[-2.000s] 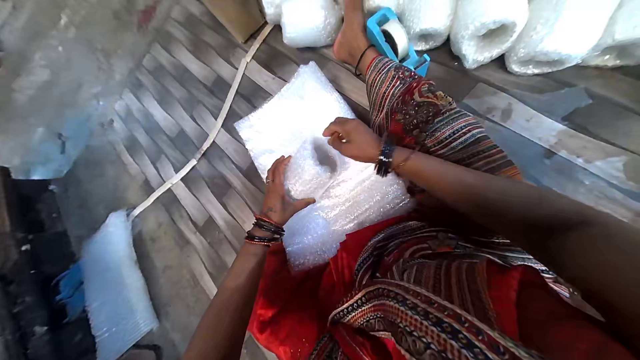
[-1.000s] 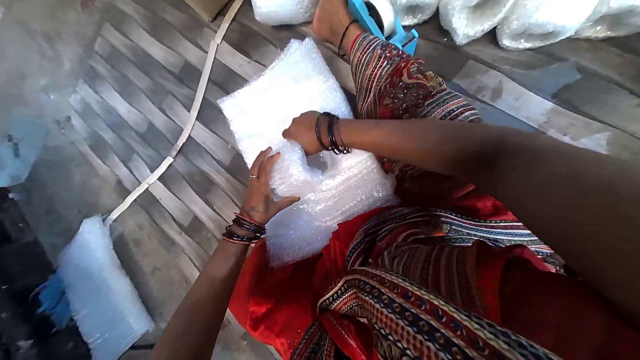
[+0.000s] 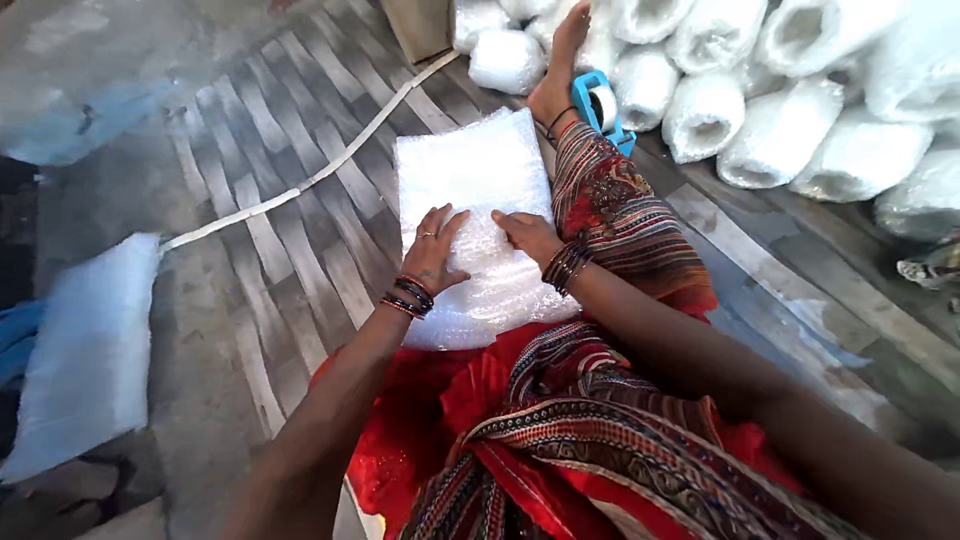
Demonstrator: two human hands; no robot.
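Observation:
A stack of clear bubble wrap sheets lies on the floor against my lap, with a loosely rolled part of the wrap across its middle. My left hand rests on the left side of this roll, fingers spread, a ring on one finger. On its right side lies my right hand, its thumb and fingers at the wrap's edge; whether they pinch it I cannot tell. Beyond the stack, beside my bare foot, stands a blue tape dispenser with a roll of tape.
Many rolls of bubble wrap are piled at the back right. A cardboard box stands at the top. A pale strip runs over the patterned floor to another bubble wrap stack at left. Clear plastic sheeting lies at upper left.
My right hand has come out of the roll's hollow and now lies on top at the right. The roll looks flatter, its opening no longer visible. The view has shifted, showing more rolls.

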